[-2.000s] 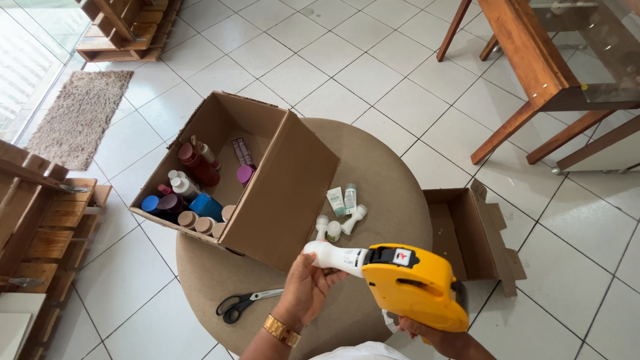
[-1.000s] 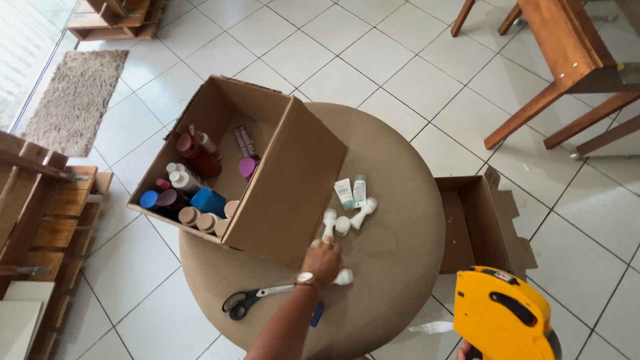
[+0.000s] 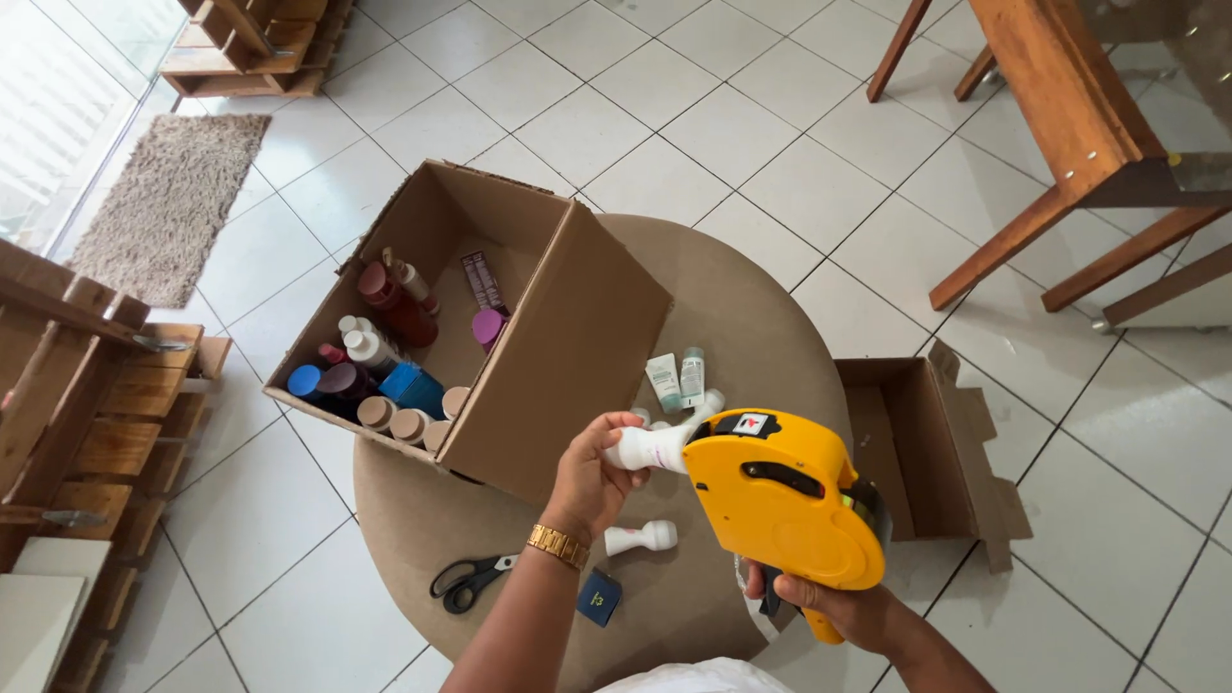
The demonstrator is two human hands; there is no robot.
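Observation:
My left hand [image 3: 599,474], with a gold watch at the wrist, holds a white roll-on bottle [image 3: 647,449]. The nose of a yellow price label gun [image 3: 784,496] meets the bottle's right end. My right hand [image 3: 833,602] grips the gun's handle, fingers at the black trigger. Another white roll-on bottle [image 3: 642,537] lies on the round beige ottoman [image 3: 751,318] below my left hand. Past the gun's nose are more white bottles, partly hidden, and two small tubes [image 3: 678,379]. Black-handled scissors [image 3: 472,581] and a small dark blue box [image 3: 599,597] lie left of my forearm and beside it.
A tall cardboard box [image 3: 558,385] holding several bottles stands on the ottoman's left side. On the tiled floor at the right is an open cardboard box [image 3: 905,448]. A wooden table [image 3: 1068,106] stands at upper right, pallet-wood shelving [image 3: 144,404] at left, and a shaggy mat [image 3: 173,207] at upper left.
My left hand has lifted a white bottle from near the others on the ottoman. The label gun in my right hand has come from the lower right up to that bottle.

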